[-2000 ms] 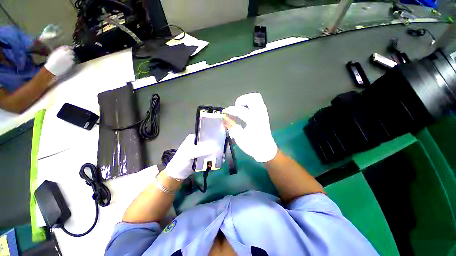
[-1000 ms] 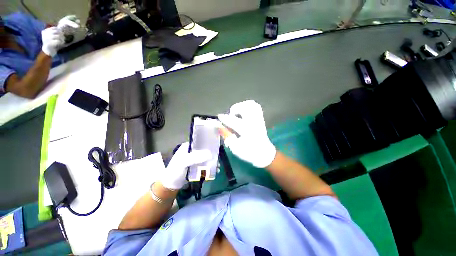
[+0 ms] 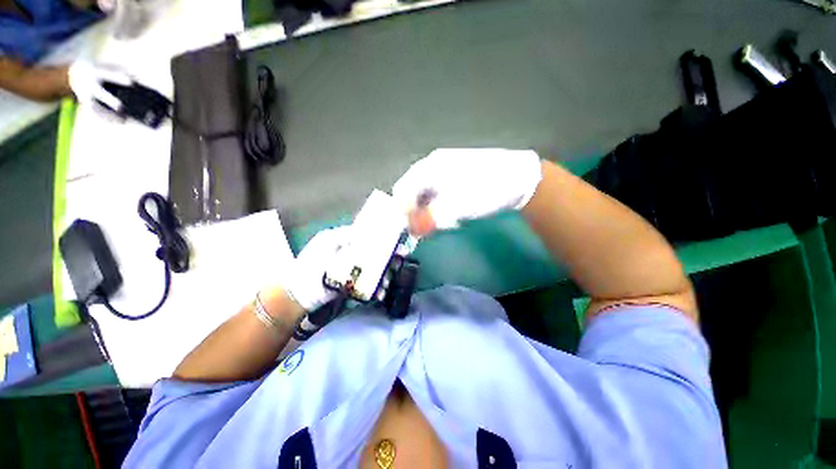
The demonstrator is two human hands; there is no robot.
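My left hand (image 3: 321, 266), in a white glove, holds the adapter inner unit (image 3: 374, 240), a white-silver block, tilted close to my chest. A black housing part (image 3: 401, 286) shows at its lower right side, under or against the block. My right hand (image 3: 458, 190), also gloved, has its fingertips at the unit's upper right edge; bare skin shows at one fingertip. Whether these fingers grip the unit is partly hidden and blurred. A black cable end shows below my left hand.
A coworker's gloved hand (image 3: 99, 90) is on a black sample adapter (image 3: 142, 103) at the upper left. Another black adapter (image 3: 90, 260) with coiled cord lies on the white sheet (image 3: 225, 293). Stacked housing parts (image 3: 733, 165) stand right, above green bins (image 3: 752, 249). A housing part (image 3: 698, 81) lies on the belt.
The view has tilted down. The unit has turned from nearly upright to slanted and is closer to my chest. My right forearm has swung outward. The coworker's hand has come onto the sample adapter.
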